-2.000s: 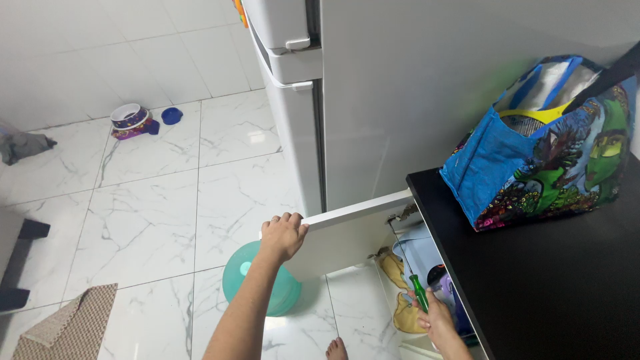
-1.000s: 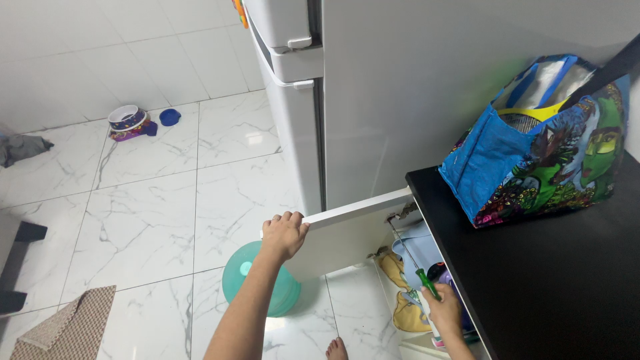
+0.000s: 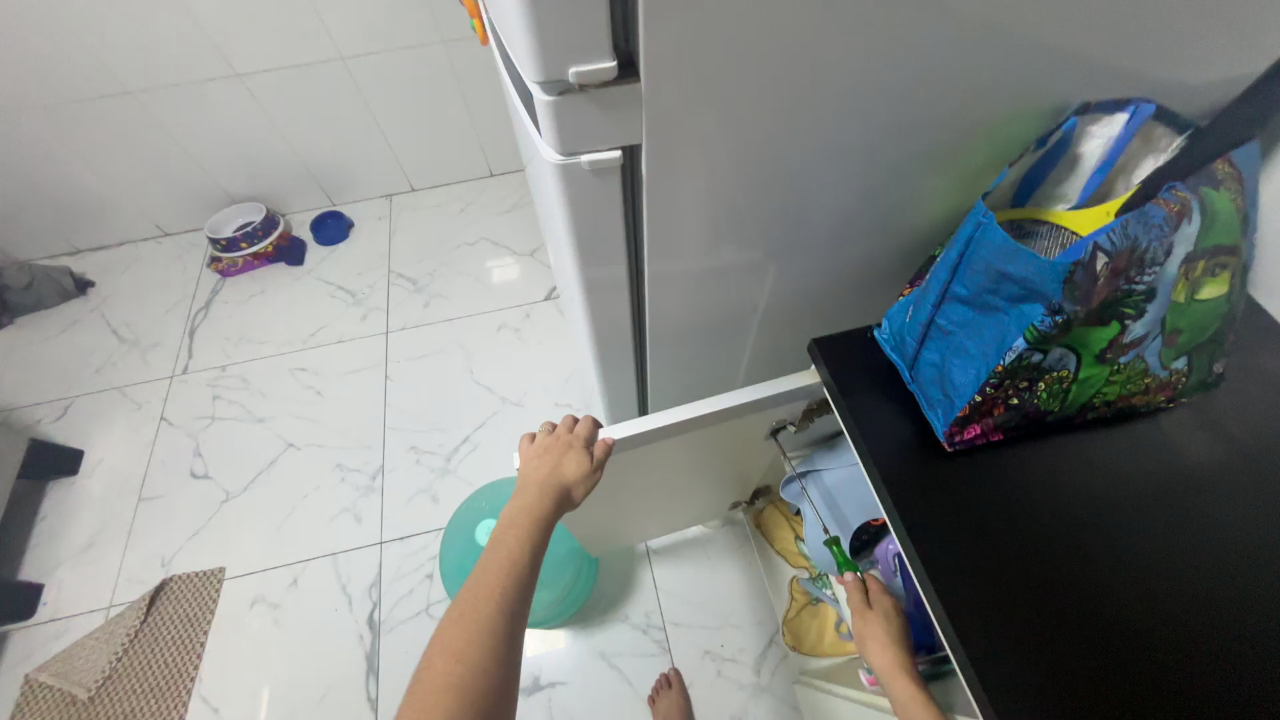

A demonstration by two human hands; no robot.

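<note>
My left hand [image 3: 562,462] grips the outer top corner of a white cabinet door [image 3: 690,470], which stands open beside the refrigerator. In my right hand [image 3: 876,620] is a long screwdriver [image 3: 840,556] with a green handle. Its thin shaft slants up and left, and its tip is at the upper metal hinge [image 3: 803,418] on the door's inner face. A lower hinge [image 3: 752,497] sits on the same door. Whether the tip is seated in a screw is too small to tell.
A patterned shopping bag [image 3: 1090,300] stands on the black countertop [image 3: 1080,560]. The refrigerator [image 3: 740,200] rises behind the door. A green water jug [image 3: 480,540] is on the floor under my left arm. Cloths and containers fill the cabinet. Pet bowls [image 3: 245,235] and a mat [image 3: 120,650] lie left.
My right hand and the screwdriver's handle have shifted slightly, while its tip stays at the upper hinge. My left hand keeps its hold on the door.
</note>
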